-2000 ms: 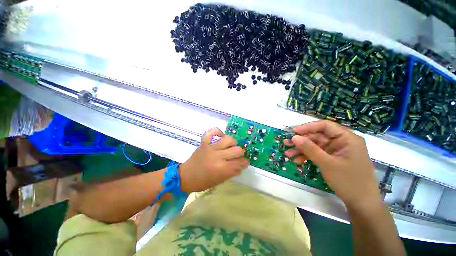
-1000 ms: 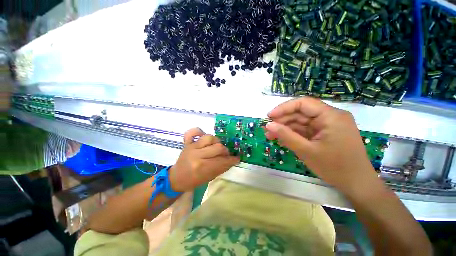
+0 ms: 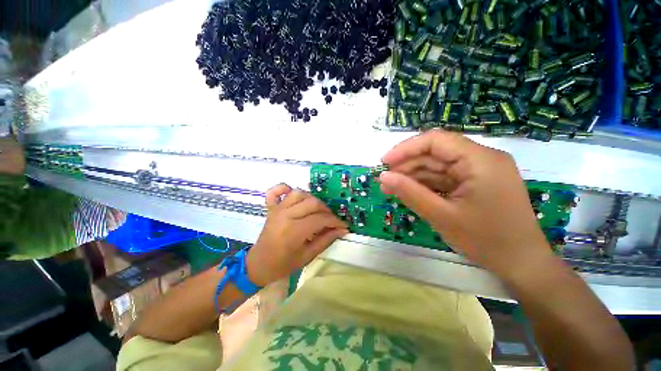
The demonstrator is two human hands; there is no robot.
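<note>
The green circuit board panel sits between the conveyor rails, dotted with small mounted components. My right hand is over the panel's middle, thumb and forefinger pinched on a small dark greenish capacitor near its far edge. The hand hides part of the panel. My left hand, with a blue wrist strap, lies at the panel's left end with fingers curled at its near edge. Whether it holds anything is hidden.
Loose small black capacitors are piled on the white bench. Larger green capacitors lie to their right, beside a blue tray edge. Conveyor rails run left, with another board. Part of a person shows at far left.
The view has tilted and shifted, so the piles sit higher and further left. My right hand has moved left along the panel, its fingers now pinched near the far edge. My left hand remains at the panel's left end.
</note>
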